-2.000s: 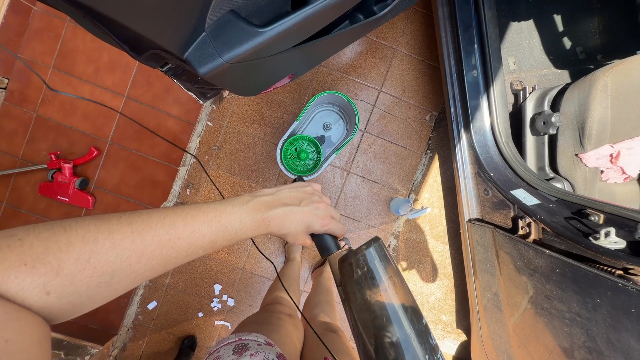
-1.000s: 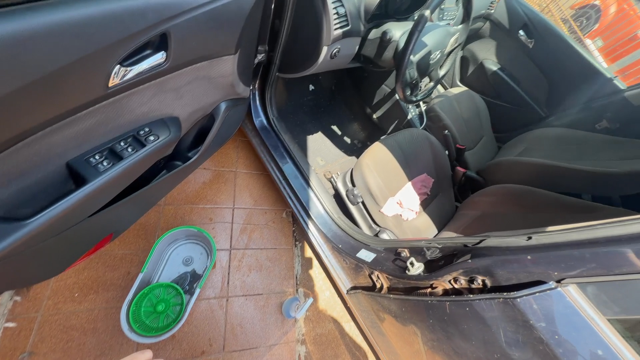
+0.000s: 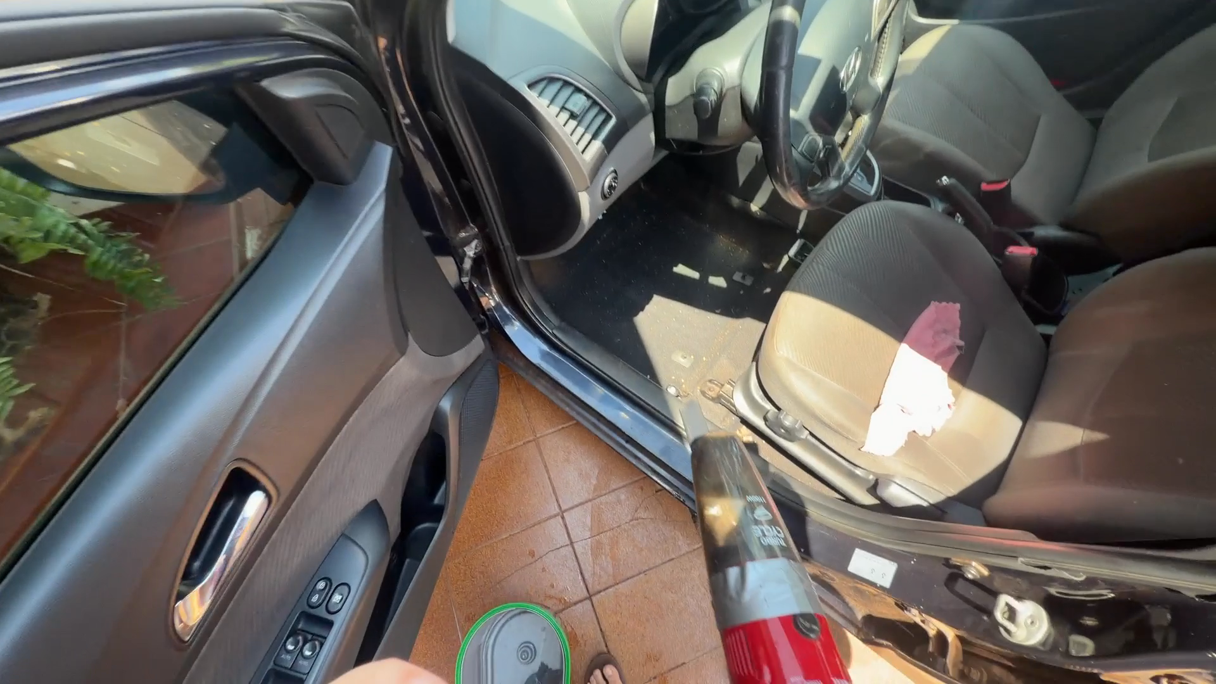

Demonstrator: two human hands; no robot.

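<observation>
A handheld vacuum cleaner (image 3: 765,570), red with a smoky clear canister, rises from the bottom edge. Its narrow nozzle points at the driver's floor beside the seat rail; exact contact cannot be told. Whichever hand holds it is below the view. A rounded bit of skin, perhaps my left hand (image 3: 389,673), shows at the bottom edge under the door; its fingers and any hold are hidden. My right hand is out of view. Crumbs and light debris lie on the car floor carpet (image 3: 693,332). A pink and white cloth (image 3: 917,385) rests on the driver's seat (image 3: 817,351).
The open car door (image 3: 313,380) stands at left, the steering wheel (image 3: 784,104) at top. The door sill (image 3: 589,380) crosses between tiles and cabin. A grey bucket with green rim (image 3: 513,646) and a sandaled foot (image 3: 604,670) are below.
The view has swung from the tiled ground to the car interior. Two seconds ago my left hand gripped the vacuum's black handle over the tiles; now the vacuum's nozzle is inside the doorway.
</observation>
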